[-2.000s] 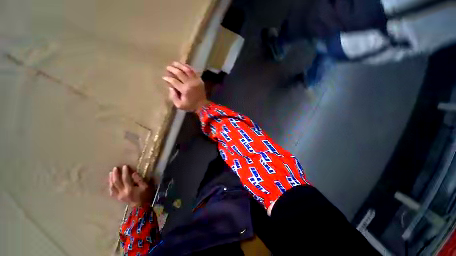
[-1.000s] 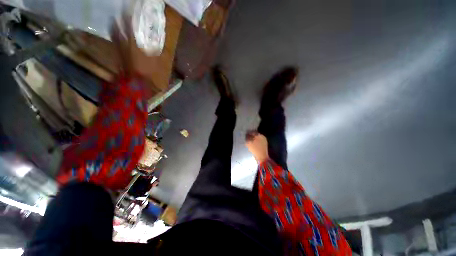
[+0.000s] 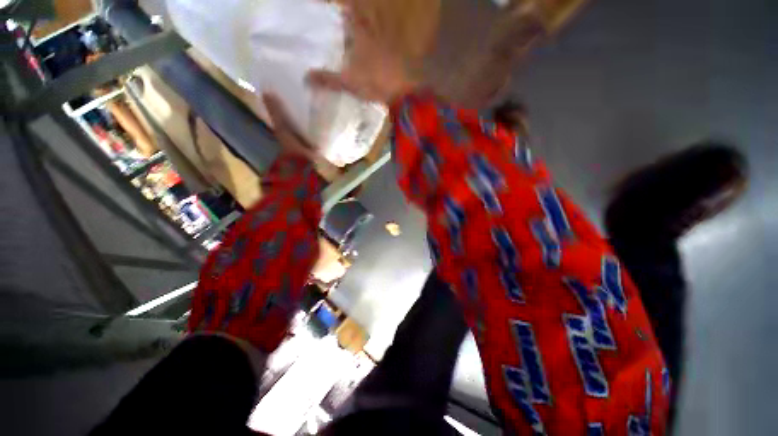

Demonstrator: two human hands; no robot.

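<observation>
A white bundle of sheet material (image 3: 286, 38) lies at the top of the view, with a crinkled, shiny white end (image 3: 354, 132). A tan sheet or board (image 3: 418, 30) lies beside it. My left hand (image 3: 288, 128) is blurred at the bundle's lower left side. My right hand (image 3: 367, 72) is blurred over the bundle's right side, where it borders the tan piece. Both hands look to be at the bundle, but blur hides the fingers and any grip.
Grey metal frame bars (image 3: 111, 72) and shelves with mixed goods (image 3: 179, 192) stand at the left. My dark shoe (image 3: 682, 192) is on the grey floor (image 3: 734, 289) at the right. Small scraps and a cardboard box (image 3: 351, 335) lie low in the middle.
The tan-covered table from the oldest frame is out of view. Since the middle frame, my right hand has risen from beside my leg to the white bundle, which fills more of the view.
</observation>
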